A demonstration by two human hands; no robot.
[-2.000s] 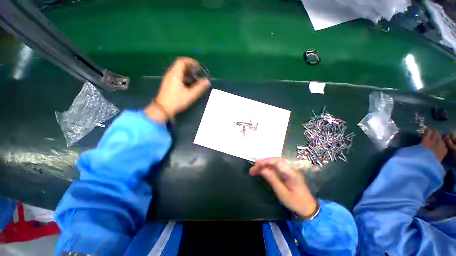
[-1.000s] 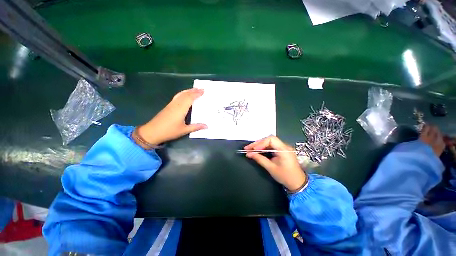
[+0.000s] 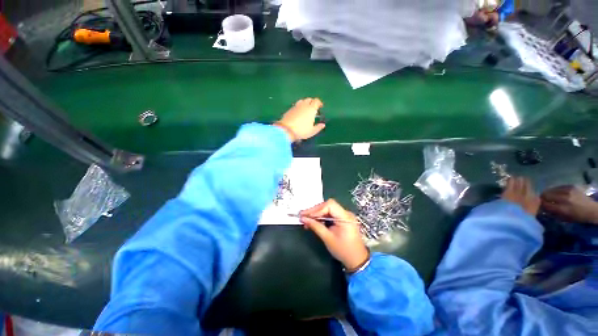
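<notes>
My left hand [image 3: 303, 119] reaches out over the green belt. A dark housing [image 3: 320, 117] shows partly at its fingertips; the hand covers the rest, and whether it is gripped I cannot tell. My right hand [image 3: 333, 231] holds a slim silvery tool [image 3: 341, 220] over the lower right part of the white paper sheet [image 3: 307, 172]. Small metal pins [image 3: 284, 190] lie on the sheet, partly hidden by my left sleeve. A large pin pile [image 3: 380, 205] lies on the dark bench right of the sheet.
Another housing [image 3: 148, 117] lies on the belt at left. A metal bracket arm [image 3: 72, 131] and a plastic bag [image 3: 90, 202] are left, another bag [image 3: 444, 178] right. A white mug [image 3: 236, 34] and a sheet stack [image 3: 374, 33] stand beyond. Another person's hands [image 3: 522, 195] work at right.
My left hand has left the paper and moved forward over the belt. The view has tilted up, showing the mug and orange-handled tool. The left housing has shifted further left in view.
</notes>
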